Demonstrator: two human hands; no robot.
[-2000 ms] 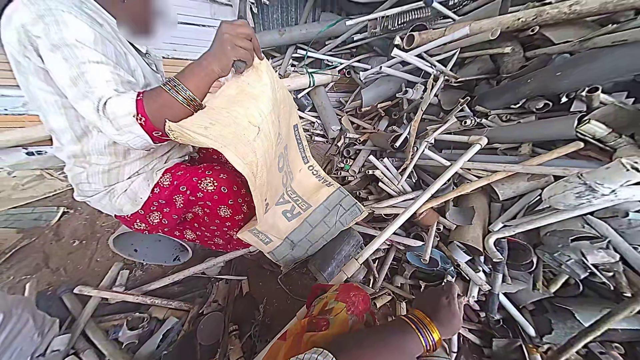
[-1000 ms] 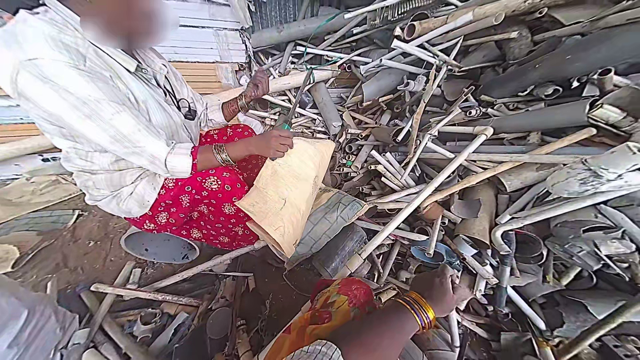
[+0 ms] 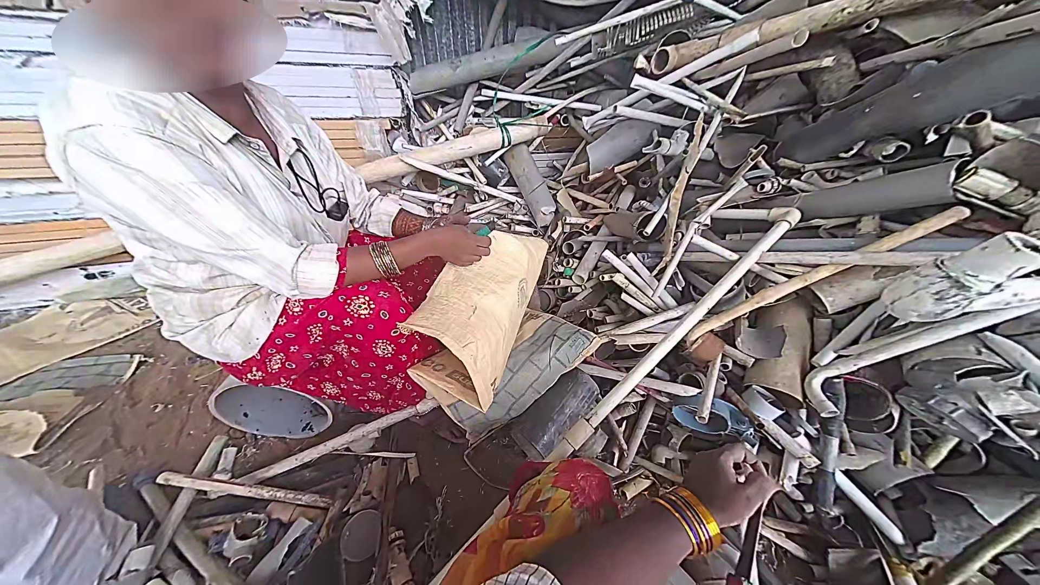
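My left hand (image 3: 734,484), with yellow bangles at the wrist, is at the lower right above the scrap pipes. Its fingers are curled; whether they grip anything is unclear. Just below it is a dark, narrow tool (image 3: 749,546) with a red part at the bottom edge; what holds it is hidden. My right hand is out of view. A blue plastic piece (image 3: 705,416) lies beyond my left hand. Across from me, a co-worker's hands (image 3: 461,242) hold a tan printed sack (image 3: 486,305) near its upper edge, with a small green thing at the fingers.
Heaped pipes and fittings (image 3: 617,284) cover the right side. A long pale pipe (image 3: 682,325) slants across the heap. A grey basin (image 3: 270,409) sits by the co-worker. Sticks and pipe pieces (image 3: 244,492) lie at lower left. Another sack (image 3: 536,370) lies under the tan one.
The co-worker's raised sack has come down and lies folded lower. The co-worker's hands, apart one second ago, are now together at its edge. My left hand remains near the blue piece.
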